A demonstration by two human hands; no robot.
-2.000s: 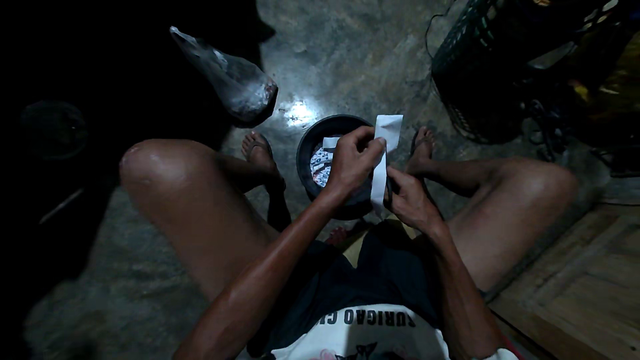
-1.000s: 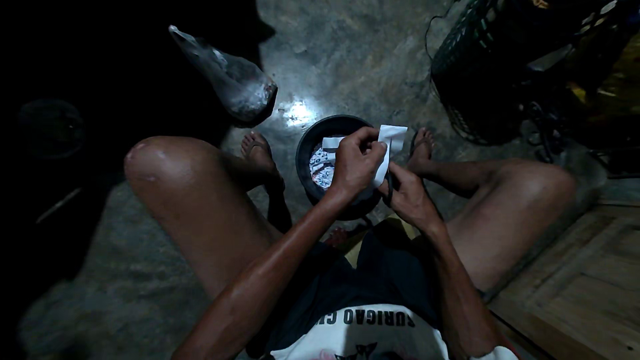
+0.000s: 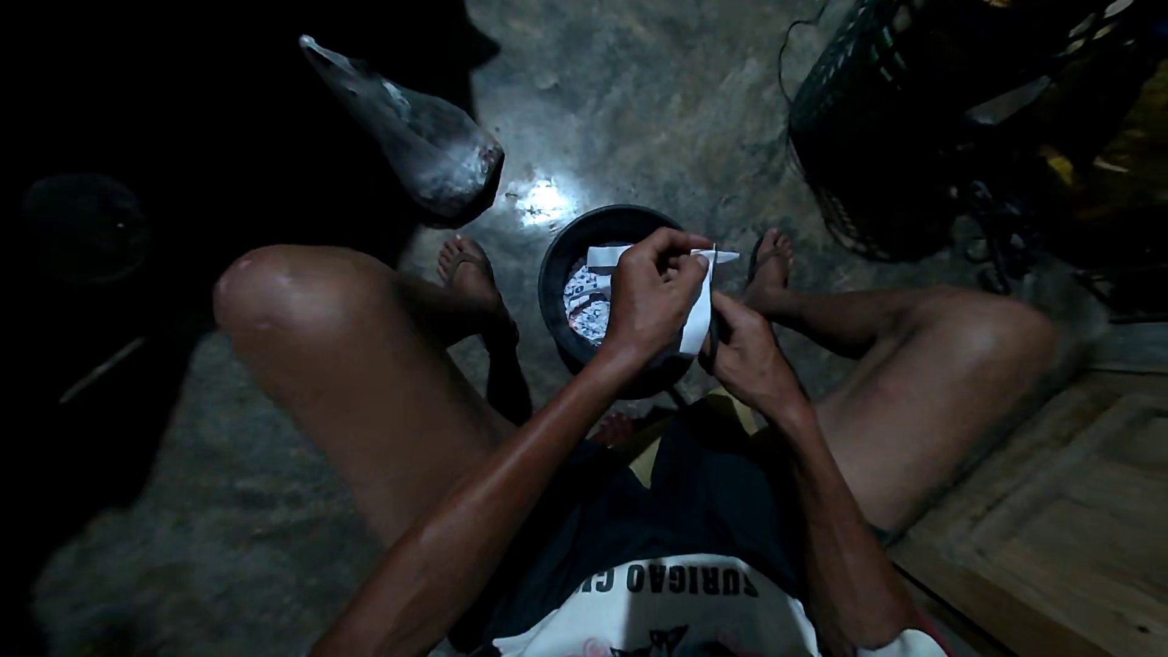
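Observation:
My left hand [image 3: 652,297] pinches a strip of white paper [image 3: 698,319] over the right side of a dark round bucket [image 3: 550,292]. Close by on the right, my right hand [image 3: 750,351] is closed on scissors [image 3: 714,315], whose thin dark blade stands along the strip and crosses its upper end. The handles are mostly hidden by the fingers. Inside the bucket lie small paper scraps [image 3: 589,319], some printed, and a larger white piece [image 3: 606,256] near the far side.
A knotted clear plastic bag [image 3: 438,146] lies on the concrete floor [image 3: 630,109] beyond my left foot. Dark plastic crates or baskets [image 3: 849,119] stand at the upper right. A wooden panel [image 3: 1058,511] is at the lower right. My feet flank the bucket.
The strip above my left hand, tall two seconds ago, now shows only as a narrow, slanted piece at the blade. Both hands have stayed near the bucket's right side.

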